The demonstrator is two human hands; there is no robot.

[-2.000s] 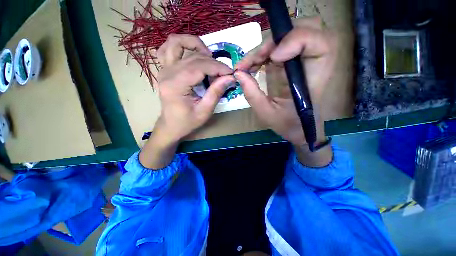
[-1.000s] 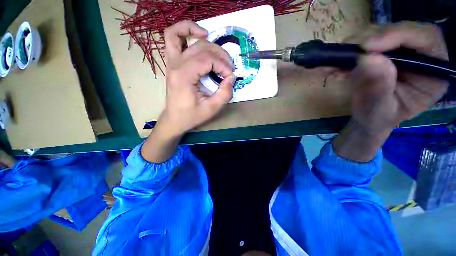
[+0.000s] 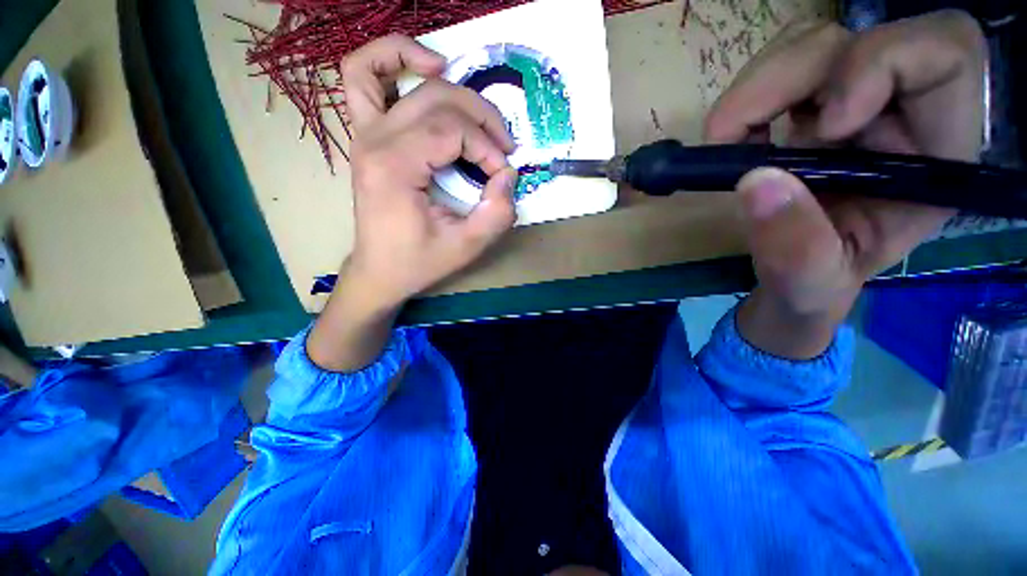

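Observation:
The white square fixture [image 3: 594, 68] lies on brown cardboard with a round housing in its recess. A green circuit board [image 3: 547, 104] and a dark ring show inside. My left hand [image 3: 422, 169] is over the housing's left side, thumb and forefinger pinched at the board's lower part; a small dark wire end seems to show between them. My right hand [image 3: 856, 146] holds the black soldering iron [image 3: 721, 168] level, its metal tip pointing left at the board's lower edge, close to my left fingertips. Whether the tip touches is unclear.
A heap of red wires [image 3: 327, 45] lies behind the fixture. White housings [image 3: 45, 113] stand on cardboard [image 3: 101, 214] at left. Small wire scraps lie on the mat at back right. Another person's blue sleeve [image 3: 124, 439] is at lower left.
My right hand first turned the iron from upright to level, tip at the board. Since then the tip has moved down to near my left fingertips. My left hand still pinches at the housing.

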